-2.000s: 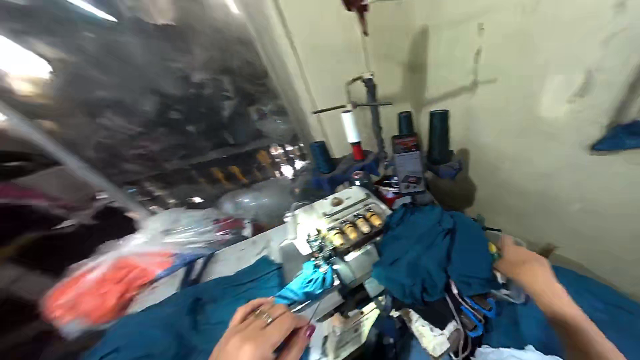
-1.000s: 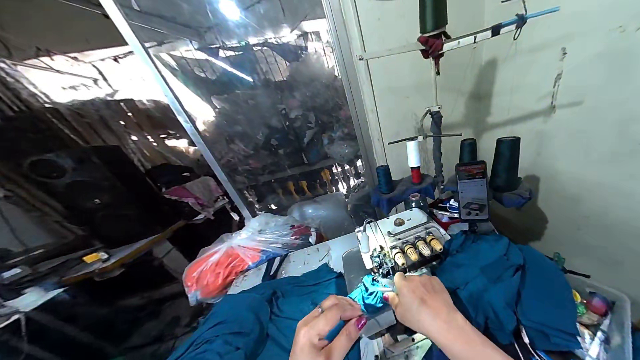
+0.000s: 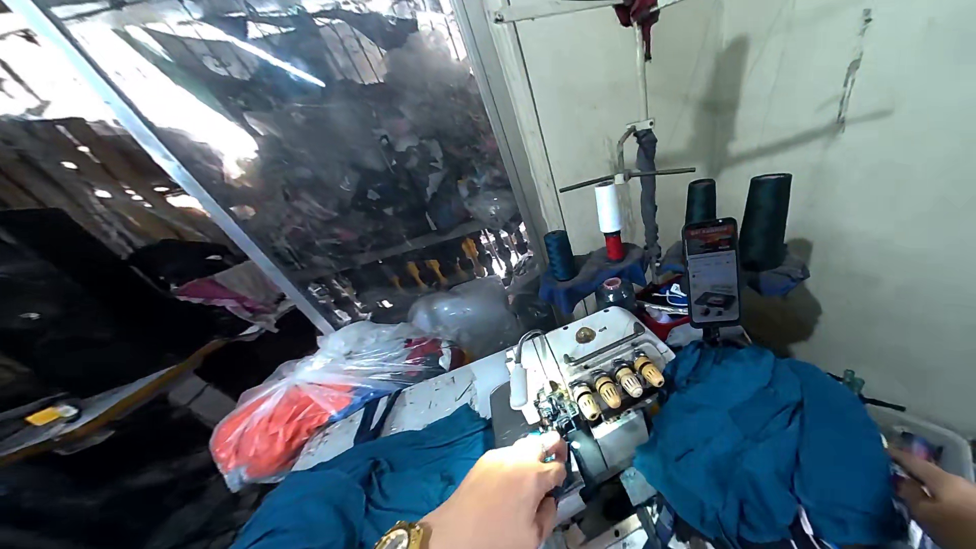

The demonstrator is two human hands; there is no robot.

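My left hand (image 3: 507, 488), with a gold watch at the wrist, is at the needle area of a white overlock sewing machine (image 3: 579, 335). Its thumb and finger pinch a small bit of light blue fabric (image 3: 550, 450), mostly hidden. My right hand (image 3: 934, 492) is at the right edge, partly out of frame, beside a heap of teal fabric (image 3: 747, 442); whether it holds something cannot be seen. More teal fabric (image 3: 381, 480) lies left of the machine. Four cream tension dials (image 3: 618, 387) line the machine's front.
A clear plastic bag of orange cloth (image 3: 290, 427) lies on the left of the machine table. Behind the machine stand thread cones (image 3: 765, 221) and an upright phone (image 3: 713, 271). A plastic bin (image 3: 953, 446) is at the far right. A metal-framed glass panel (image 3: 366, 152) rises behind.
My right hand has moved from the needle area to the far right, beside the teal heap. My left hand has moved up to the needle area.
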